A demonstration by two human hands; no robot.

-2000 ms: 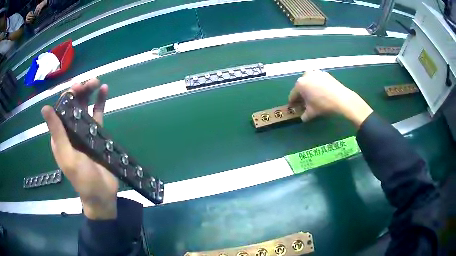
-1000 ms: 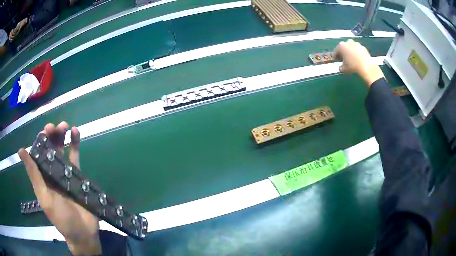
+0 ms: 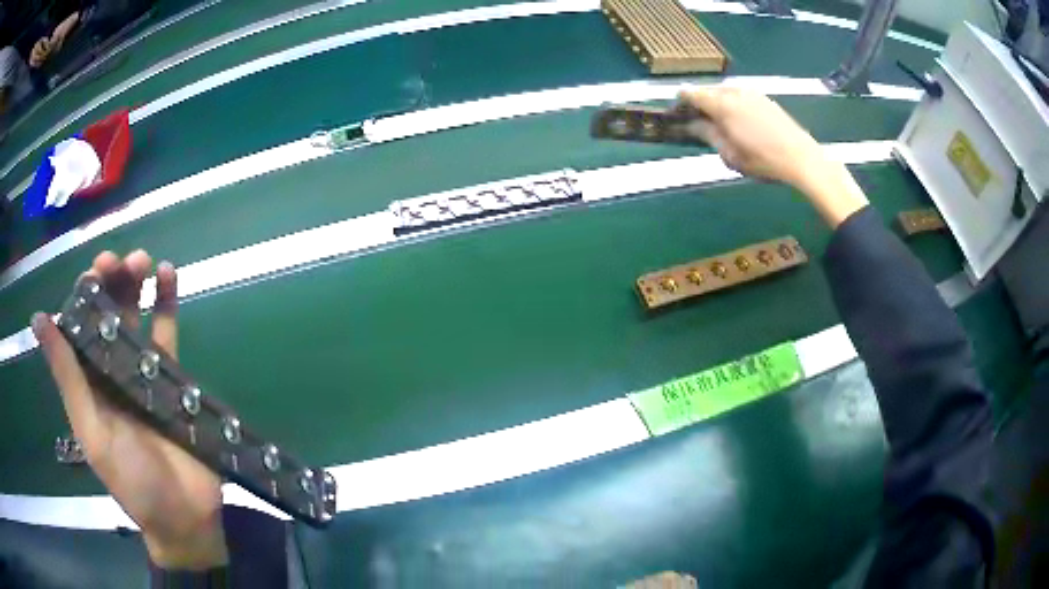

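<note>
My left hand point(image 3: 150, 460) holds the dark holding fixture point(image 3: 190, 403) at the left, tilted, its row of shiny round stations facing me. My right hand point(image 3: 748, 132) grips the right end of a brownish fixture strip point(image 3: 644, 124) over the far green lane; its pockets look dark, and my fingers hide its right end. A tan fixture strip point(image 3: 722, 273) with gold-ringed pockets lies on the near green lane, below my right hand. A spare dark fixture point(image 3: 489, 205) rests by the middle white rail.
A green label point(image 3: 719, 389) is on the near white rail. Stacked tan fixtures point(image 3: 667, 37) lie at the far side. A white equipment box point(image 3: 972, 150) stands at the right, with another tan strip point(image 3: 920, 221) beside it. Red and blue bins point(image 3: 115, 155) are far left. A person's hand point(image 3: 52, 40) shows top left.
My right hand went from the near tan strip to a strip on the far lane, and has now moved left with that strip in its grip. My left hand still holds the dark fixture.
</note>
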